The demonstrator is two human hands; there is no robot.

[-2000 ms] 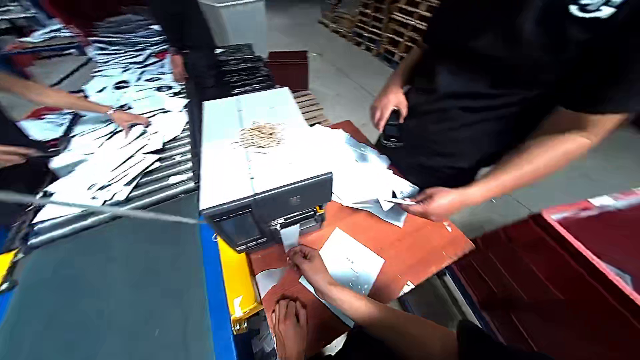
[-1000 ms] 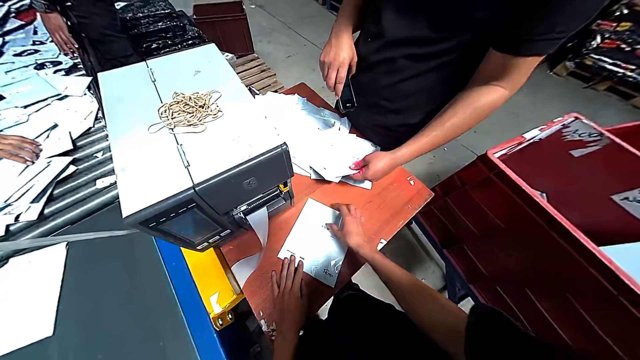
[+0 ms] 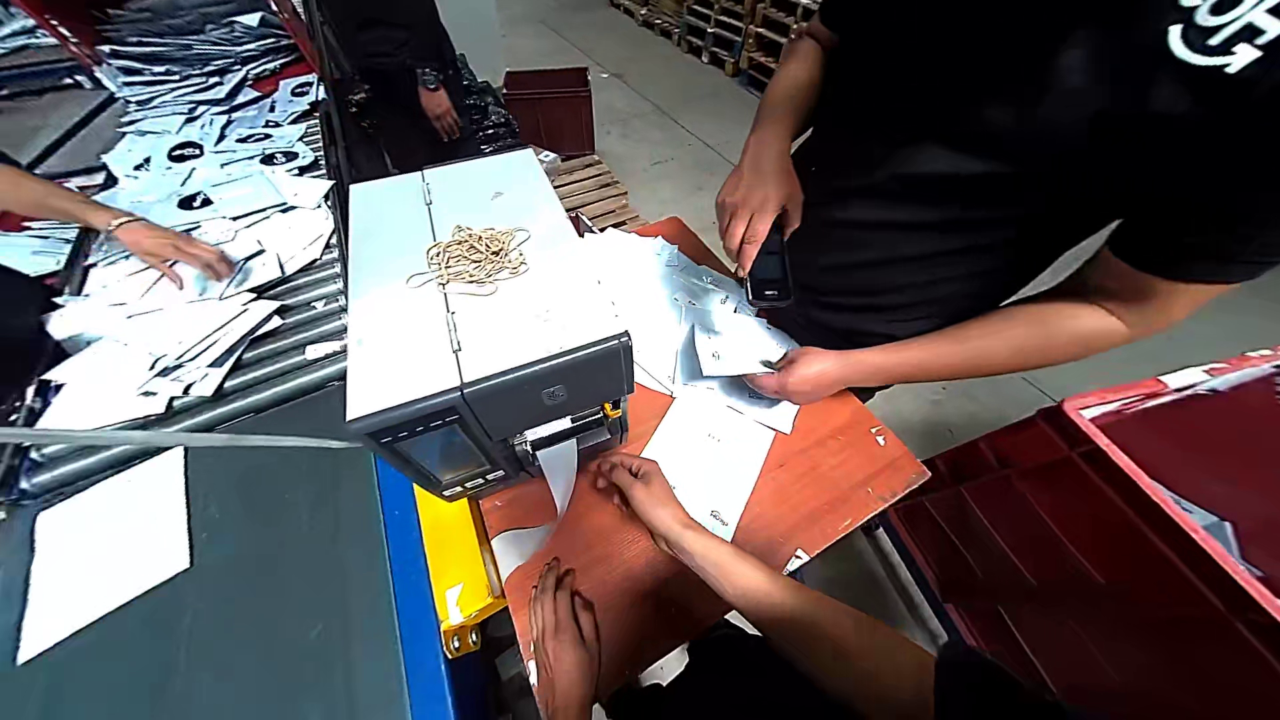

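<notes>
My left hand (image 3: 565, 635) rests on the near left edge of the reddish-brown wooden tabletop (image 3: 830, 470), fingers a little apart, holding nothing. Just right of the paper strip (image 3: 558, 475) that hangs from the label printer (image 3: 545, 400), my right hand (image 3: 640, 490) hovers or rests with fingers bent; whether anything is between them cannot be told. A white mailer (image 3: 710, 465) lies flat right of my right hand, its top end by a pile of mailers (image 3: 650, 290). A co-worker's hand (image 3: 800, 374) holds mailers there, the other a black handheld device (image 3: 769, 270). Tangled rubber bands (image 3: 475, 258) top the printer.
At left, a roller conveyor (image 3: 300, 310) bears many mailers, with another person's hand (image 3: 175, 252) over them. A dark belt (image 3: 290, 560) with one white mailer (image 3: 110, 550) runs in front. Red crates (image 3: 1080, 540) stand at right. A third person stands behind the printer.
My right hand has moved from the mailer to beside the printer's paper strip. The mailer under my hands a second ago now lies free of them, or another lies there; I cannot tell which.
</notes>
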